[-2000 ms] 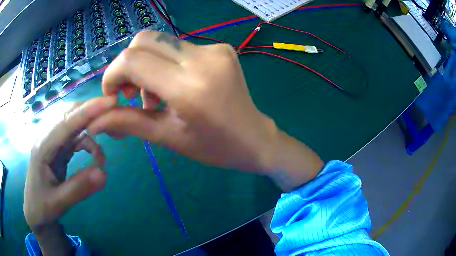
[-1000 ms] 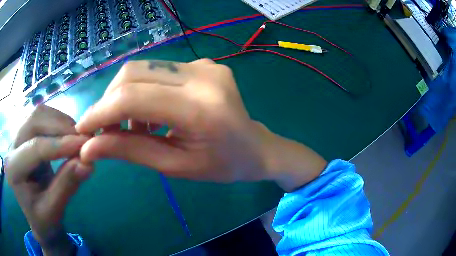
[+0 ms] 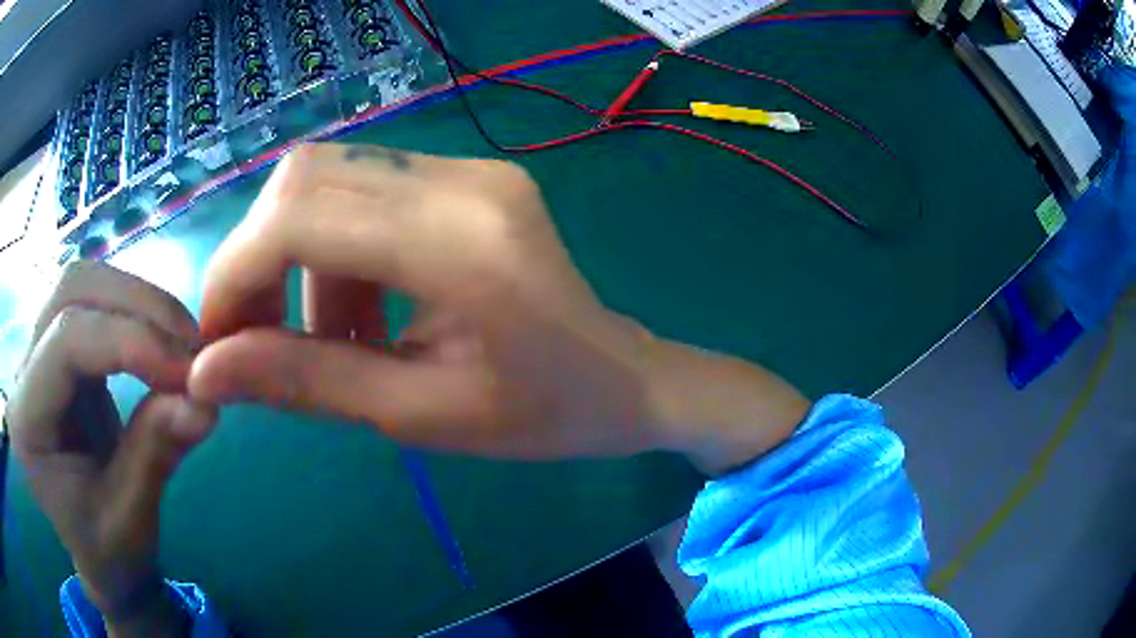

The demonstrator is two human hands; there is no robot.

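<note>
My left hand point(image 3: 106, 411) is at the lower left, its thumb and fingertips drawn together. My right hand point(image 3: 436, 299) reaches across from the right, thumb and index finger pinched, with the tips touching or nearly touching my left fingertips. Whatever may be between the fingertips is hidden. A clear blister tray point(image 3: 187, 156) with rows of round speaker drivers point(image 3: 255, 87) lies behind the hands at the upper left.
A red probe point(image 3: 634, 91), a yellow probe point(image 3: 735, 115) and thin red and black leads lie behind my right hand. A printed record sheet point(image 3: 691, 18) is at the back. Papers point(image 3: 1028, 100), a blue stool point(image 3: 1040, 343) and blue cloth are at the right.
Both hands have shifted left from their place two seconds ago, and the fingertips have come together. Since one second ago they have moved only slightly. The leads and tray show more behind them.
</note>
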